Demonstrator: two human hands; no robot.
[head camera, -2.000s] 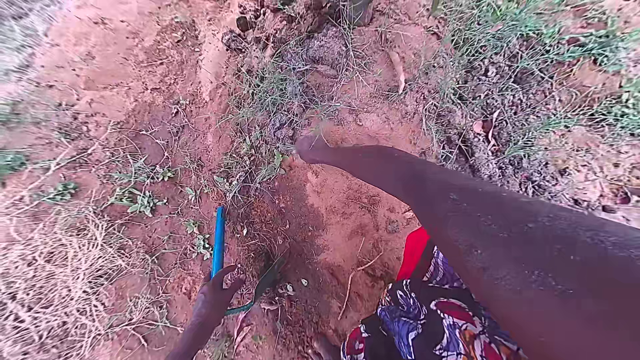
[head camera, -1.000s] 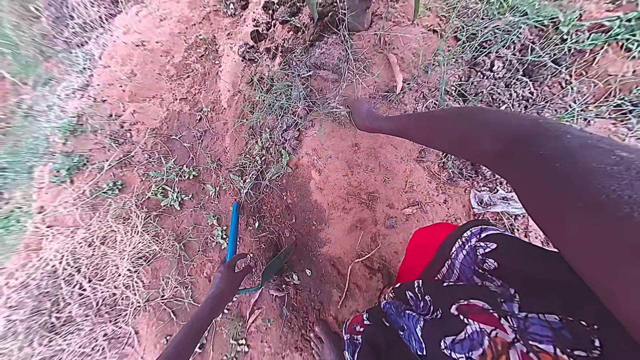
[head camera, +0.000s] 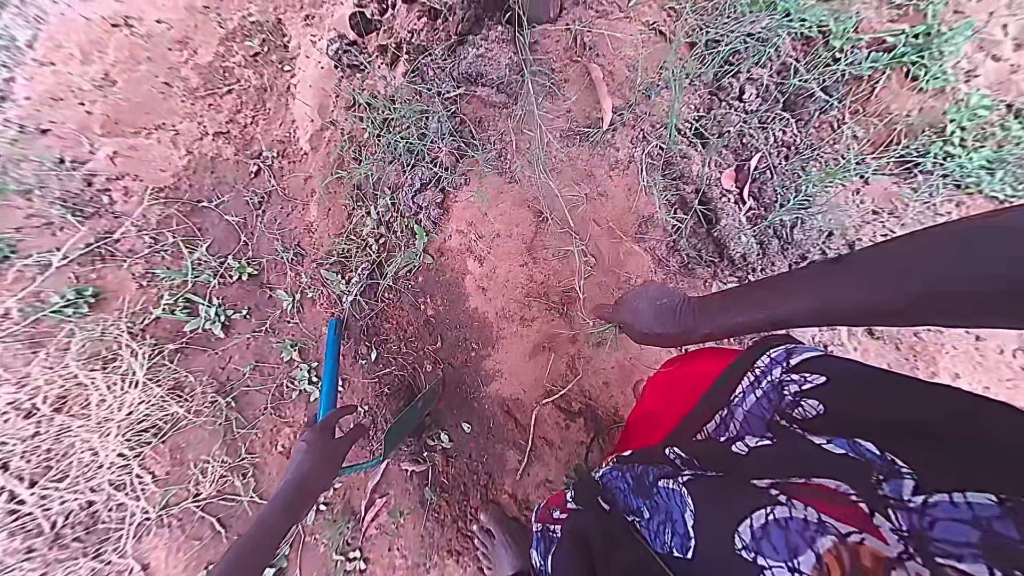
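Note:
My left hand (head camera: 324, 448) is at the lower left, closed around a hand tool with a blue tubular handle (head camera: 330, 368). The tool's green neck bends below the hand to a flat, pointed green metal blade (head camera: 412, 418), which lies low over the soil. At the right of centre, my right hand (head camera: 652, 314) is closed on a long, thin uprooted grass stem (head camera: 570, 220) that trails up the ground away from the fist. The fingertips of the right hand are partly hidden beneath it.
Dry straw (head camera: 96, 448) lies at the left. Green grass (head camera: 896, 48) grows on dark clods at the upper right, with more weeds (head camera: 408, 136) up the middle. A bare foot (head camera: 500, 540) and a patterned skirt (head camera: 768, 480) are at the bottom. A dry leaf (head camera: 600, 94) lies near the top.
My right hand has come back from the weeds toward the skirt, with the stem now trailing from it. My left hand keeps hold of the blue-handled tool in about the same place.

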